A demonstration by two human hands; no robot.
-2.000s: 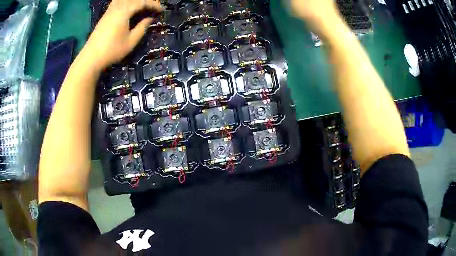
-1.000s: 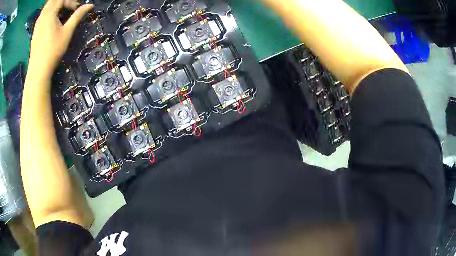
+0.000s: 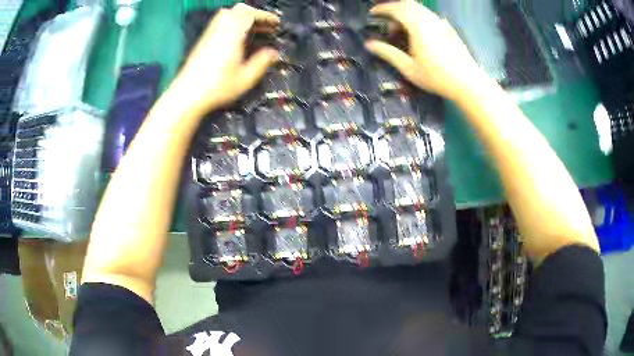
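A black blister tray [image 3: 320, 268] lies straight in front of me, with four columns of octagonal pockets. Each visible pocket holds a squarish dark electronic module [image 3: 345, 151] with thin red wire loops. The picture is blurred. My left hand [image 3: 243, 52] is over the upper left of the tray, thumb and fingers apart around a module place. My right hand [image 3: 410, 45] is over the upper right of the tray, with its thumb and fingers also apart. The fingertips are blurred, and whether either hand pinches a small part cannot be told.
Stacked clear parts trays [image 3: 59, 170] stand at the left, beside a flat dark glossy rectangle [image 3: 132, 104]. A clear tray with dark parts [image 3: 525, 52] lies at the upper right. Filled black trays [image 3: 507, 278] and a blue bin [image 3: 612, 219] are lower right. A brown box [image 3: 45, 278] is lower left.
The view has swung, so the tray appears straighter and further right. My right hand, out of the picture one second ago, is now over the tray's upper right. My left hand remains at its upper left.
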